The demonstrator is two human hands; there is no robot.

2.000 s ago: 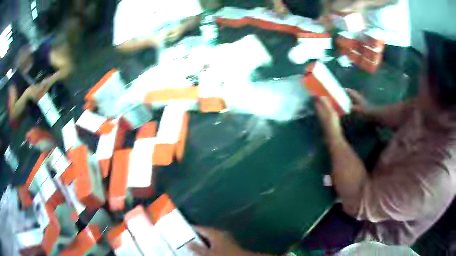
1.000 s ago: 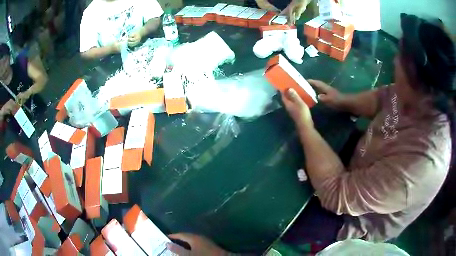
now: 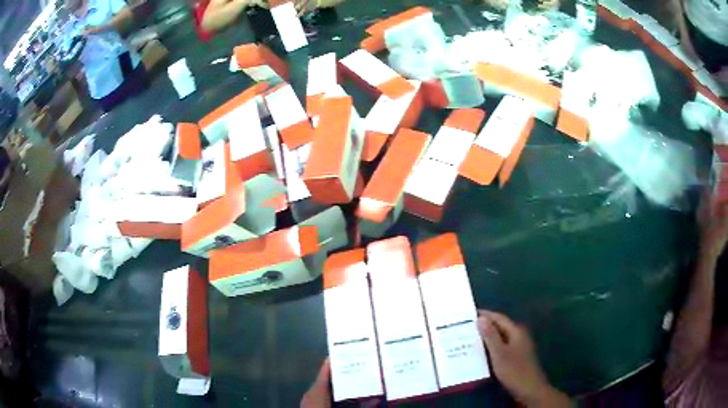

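Three closed cartons (image 3: 401, 319) lie side by side at the lower middle, printed backs up and orange ends away from me. My right hand (image 3: 515, 358) is against the right side of the row, thumb at its edge. My left hand (image 3: 318, 389) is at the row's lower left corner, mostly cut off by the picture's lower edge. The two hands hold the row between them. An open carton (image 3: 263, 261) lies just left of the row. Another carton (image 3: 183, 323) with a white flap out at its near end lies further left.
Many loose orange and white cartons (image 3: 331, 151) are jumbled beyond the row. White wrapped bundles (image 3: 128, 191) are heaped at left, beside a brown box (image 3: 28, 215). Clear plastic bags (image 3: 650, 159) lie at upper right. Another person's arm (image 3: 702, 279) is at the right edge, and others stand at the far side.
The view has swung left, so the bundles and brown box now show. The three-carton row is now fully in view. My left hand has come into view at its left side.
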